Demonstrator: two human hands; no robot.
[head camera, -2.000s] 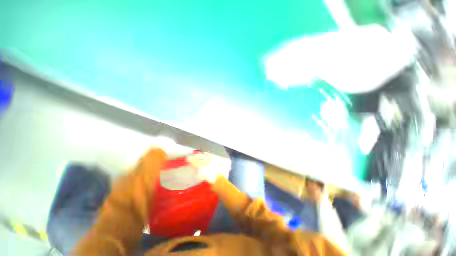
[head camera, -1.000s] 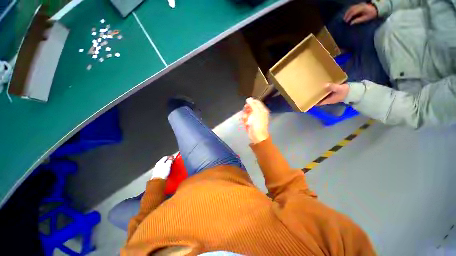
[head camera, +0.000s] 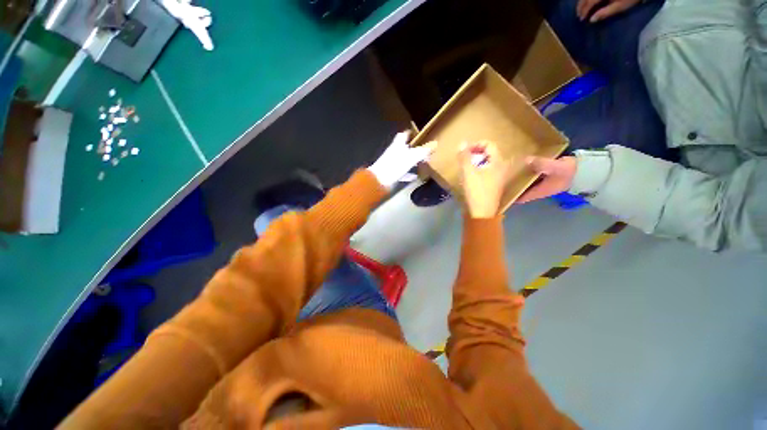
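Note:
A shallow brown cardboard tray (head camera: 471, 109) is held out by another person's hand at its right corner. My left hand (head camera: 399, 160), in a white glove, is at the tray's left corner, fingertips on its rim. My right hand (head camera: 483, 180), bare, is over the open tray with its fingers curled around something small, reddish and white, too blurred to name. The tray's visible inside shows plain brown. Small white squares (head camera: 109, 134) with a few orange-red bits lie scattered on the green bench.
A person in a pale green jacket (head camera: 647, 189) sits at right. A larger open cardboard box (head camera: 547, 63) is behind the tray. A long white carton (head camera: 49, 168), a grey machine (head camera: 126, 42) and a limp white glove (head camera: 195, 21) are on the bench. A red stool (head camera: 392, 281) is below me.
My left hand has moved from beside the red stool up to the tray's left corner. My right hand has moved right, over the tray. The tray has shifted slightly left and down.

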